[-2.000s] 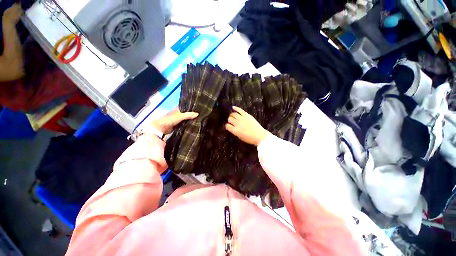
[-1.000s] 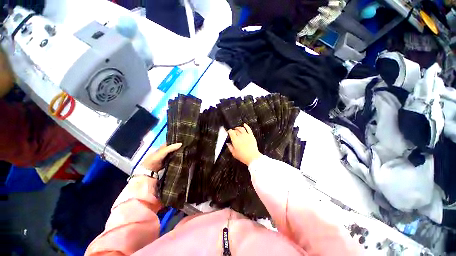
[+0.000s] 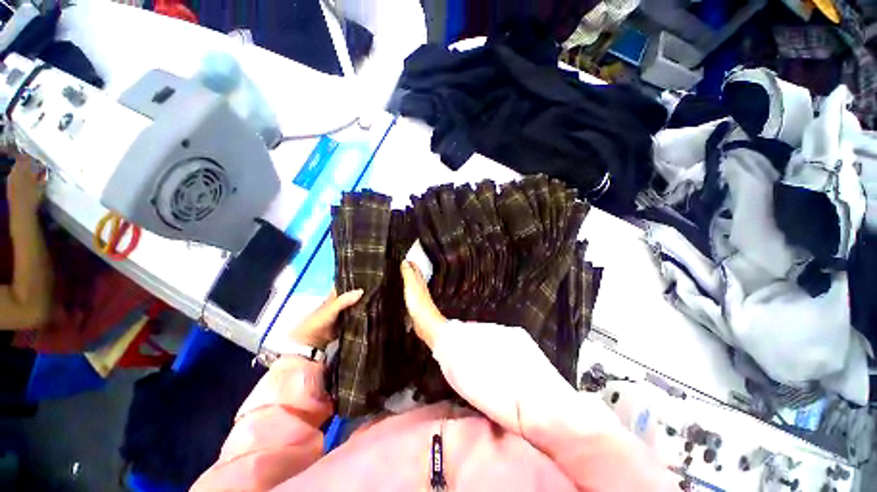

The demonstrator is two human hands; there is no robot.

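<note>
A fanned heap of dark brown plaid cut pieces [image 3: 500,231] lies on the white table in front of me. My left hand [image 3: 329,317] rests at the left edge of a plaid bundle [image 3: 361,250], thumb on top; its other fingers are hidden. My right hand [image 3: 418,293] stands edge-on in the narrow gap between the left part and the larger fanned part, its fingers pointing away from me. Whether it grips any cloth cannot be told.
A grey machine motor end [image 3: 192,183] is at the left. A black cloth pile [image 3: 538,106] lies behind the plaid. White-and-black pieces [image 3: 769,250] heap at the right. A white machine head [image 3: 712,442] is at lower right. Another person's arm [image 3: 24,250] shows far left.
My right hand has moved left from on top of the fanned pieces into the gap beside them. The right-hand pieces are gathered closer in curved folds. The view has shifted, showing more machine at lower right.
</note>
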